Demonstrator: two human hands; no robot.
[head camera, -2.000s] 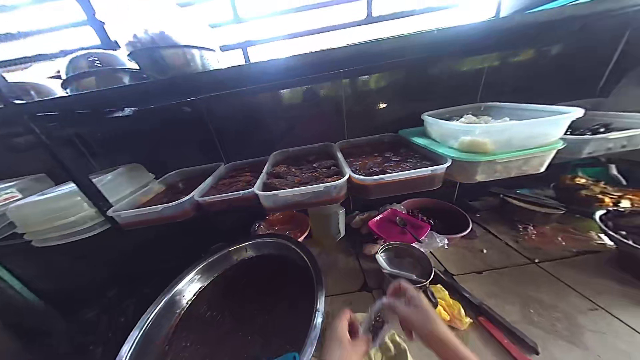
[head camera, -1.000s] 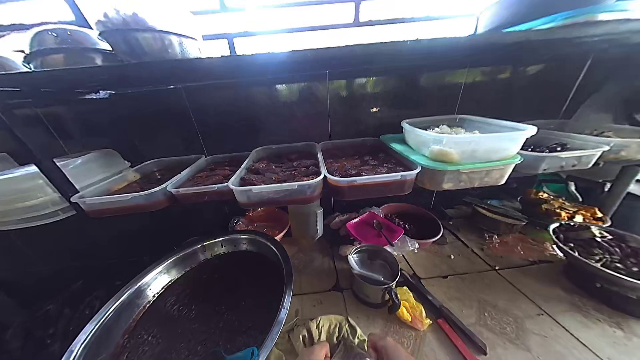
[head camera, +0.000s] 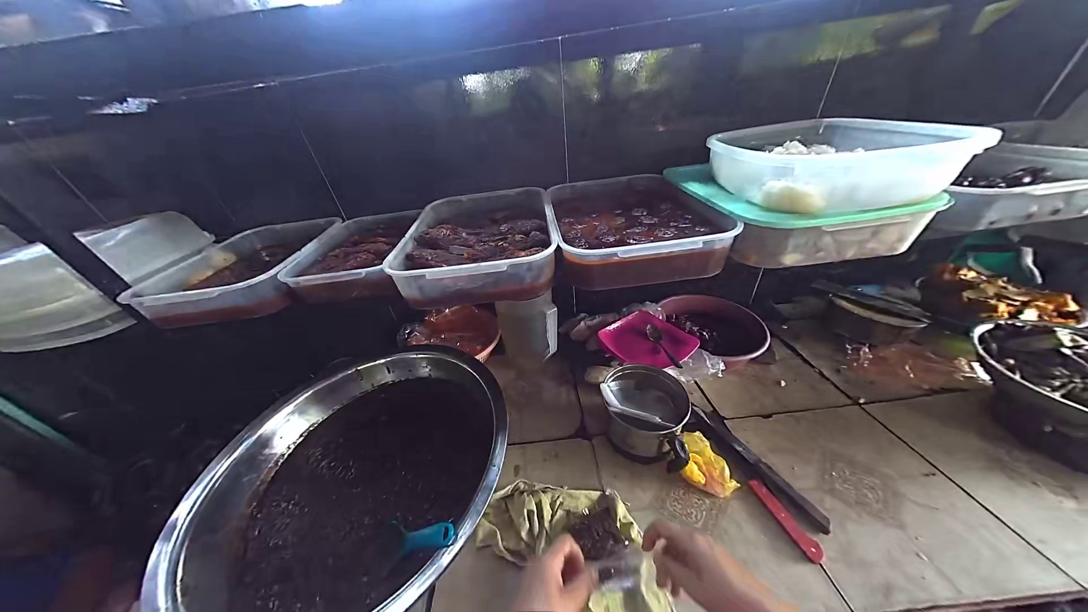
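At the lower middle, my left hand (head camera: 557, 578) pinches the edge of a small clear plastic bag (head camera: 619, 568). My right hand (head camera: 701, 565) is at the bag's other side with fingers bent; whether it grips the plastic cannot be told. Just beyond them a dark, lumpy mass (head camera: 597, 531) lies over a crumpled olive-green cloth (head camera: 527, 518). To the left stands a large steel basin (head camera: 191, 544) of dark liquid, a turquoise handle (head camera: 427, 537) sticking out of it. A metal pot (head camera: 642, 433) and a yellow plastic bag (head camera: 707, 466) are beyond my right hand.
Plastic tubs (head camera: 476, 276) of dark red-brown food line a raised ledge, beside a white tub (head camera: 850, 183) on a green lid (head camera: 693, 183). A pink dish (head camera: 629, 336) with a spoon, a red-handled tool (head camera: 786, 523), a dark bar (head camera: 765, 472) and a full bowl (head camera: 1020, 416) occupy the tiled counter.
My hands, at the bottom edge one second ago, now show more fully beside the green cloth. The view has tilted down.
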